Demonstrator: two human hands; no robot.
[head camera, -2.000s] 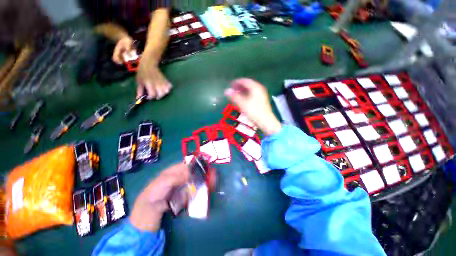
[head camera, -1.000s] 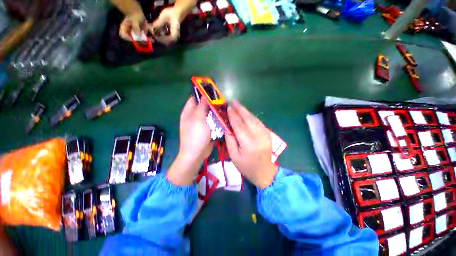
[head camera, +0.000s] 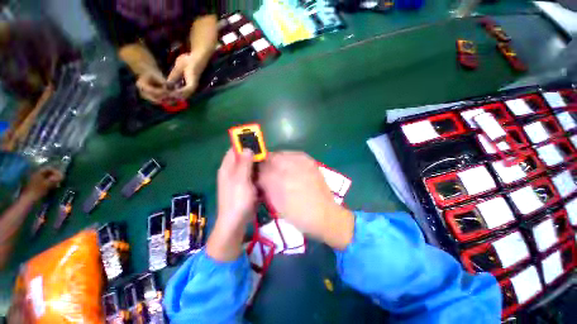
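A phone with a red front cover and a yellow-orange border round its dark screen is held upright in front of me. My left hand grips it from the left. My right hand presses against its right and lower side, slightly blurred. The lower half of the phone is hidden by my fingers. Loose red front covers with white backing lie on the green mat under and behind my hands. A small orange piece lies alone on the mat.
A black tray of red covers is at right. Unfinished phone bodies and an orange bag are at left. Other people's hands work across the bench and at far left. Covered phones lie at the back right.
Two seconds ago my hands were apart, the right over the loose covers. Now both are on the phone with its red cover. Since one second ago the phone has turned more upright and moved slightly lower.
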